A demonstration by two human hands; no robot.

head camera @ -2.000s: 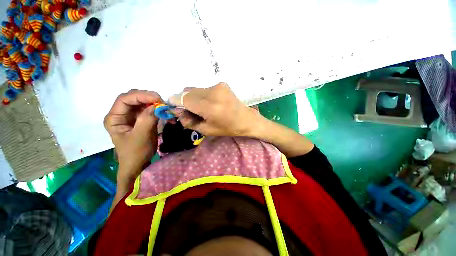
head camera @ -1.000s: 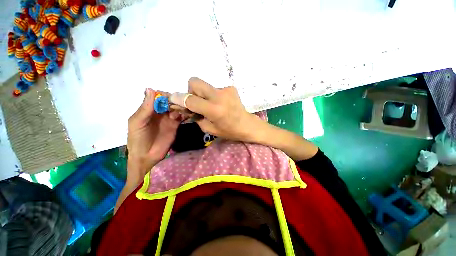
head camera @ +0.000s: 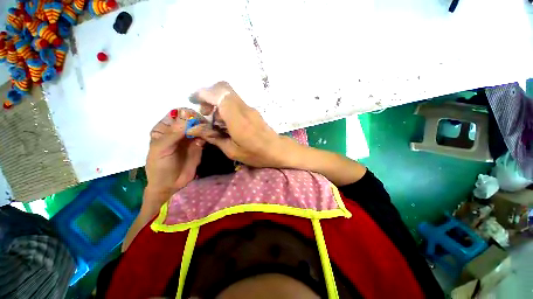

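Observation:
A small knitted hat [head camera: 191,125] with a blue brim shows between my fingers, and its red tip sticks out above my left fingers. My left hand [head camera: 172,143] is closed on the hat. My right hand [head camera: 242,125] is at the brim from the right, its thumb and index finger together and a pale band on one finger. No needle or thread can be made out. The black penguin toy [head camera: 214,161] lies under my hands, above the pink dotted apron [head camera: 251,190], mostly hidden.
Striped hats [head camera: 35,44] are piled at the far left of the white table [head camera: 327,52]. A dark lump [head camera: 123,23] and a red pompom [head camera: 102,56] lie near them. Stools [head camera: 453,131] stand on the green floor, right and left. A person's dark clothing [head camera: 35,257] shows at lower left.
My right fingers have lifted from the brim and bent back upward. The hat has turned in my left hand, so its red tip now shows. The penguin's face is now mostly hidden.

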